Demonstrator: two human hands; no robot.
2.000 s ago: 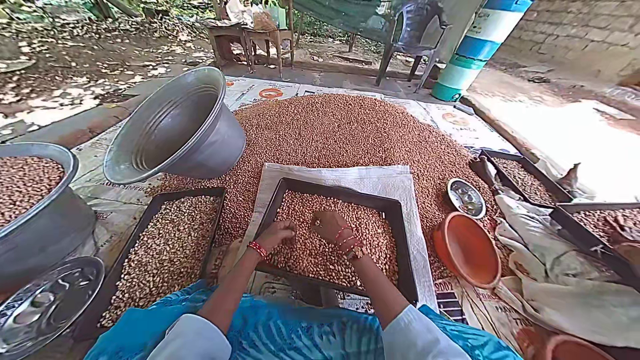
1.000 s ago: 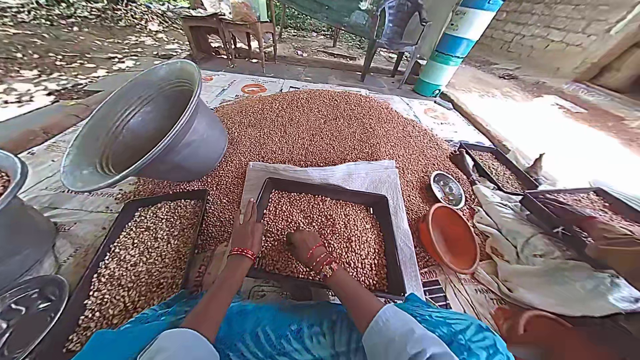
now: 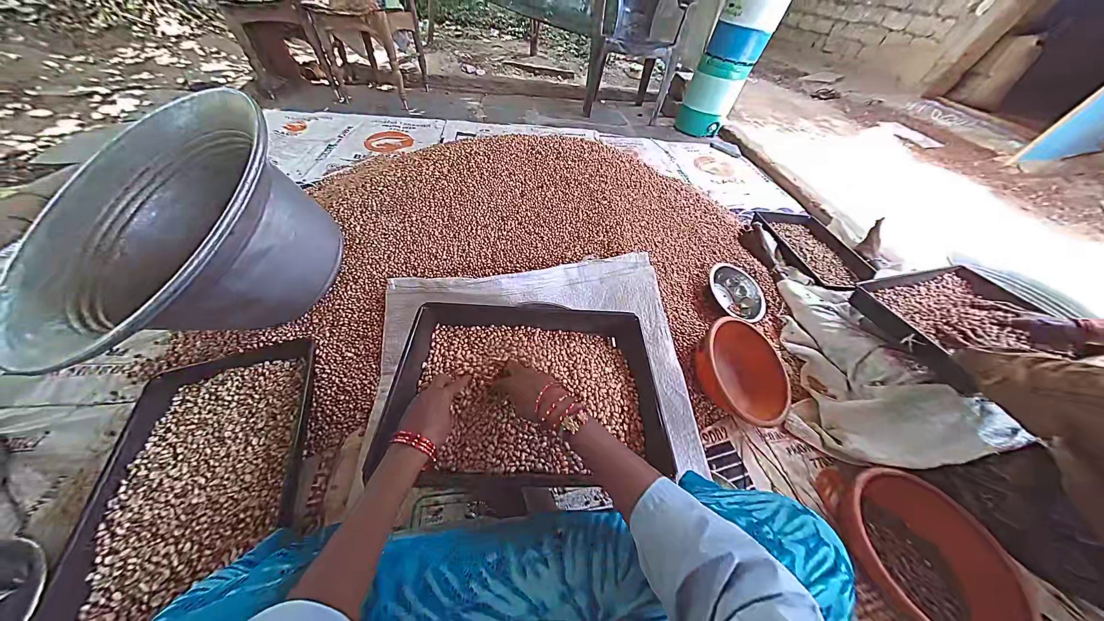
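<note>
A black rectangular tray point(image 3: 660, 431) of reddish-brown nuts or beans lies on a white woven sack point(image 3: 681, 405) before me. Over its left part is my left hand point(image 3: 431, 408), fingertips at the nuts; whether it pinches any is too small to tell. My right hand point(image 3: 530, 392) reaches into the nuts near the tray's middle, its fingertips partly hidden. Both wrists wear red bangles. Behind the tray spreads a large heap of the same nuts point(image 3: 517, 207). To the left, a second black tray point(image 3: 302, 405) holds paler nuts.
A large metal tub point(image 3: 285, 250) tilts at the left. On the right are a metal bowl point(image 3: 737, 291), an orange bowl point(image 3: 743, 371), a bigger orange basin point(image 3: 975, 535) and two more trays point(image 3: 815, 250). Another person's hand point(image 3: 1056, 332) is at the far-right tray. Plastic chairs stand behind.
My left hand has moved from the tray's left rim, where it was a second ago, in over the nuts. My right hand stays in the nuts.
</note>
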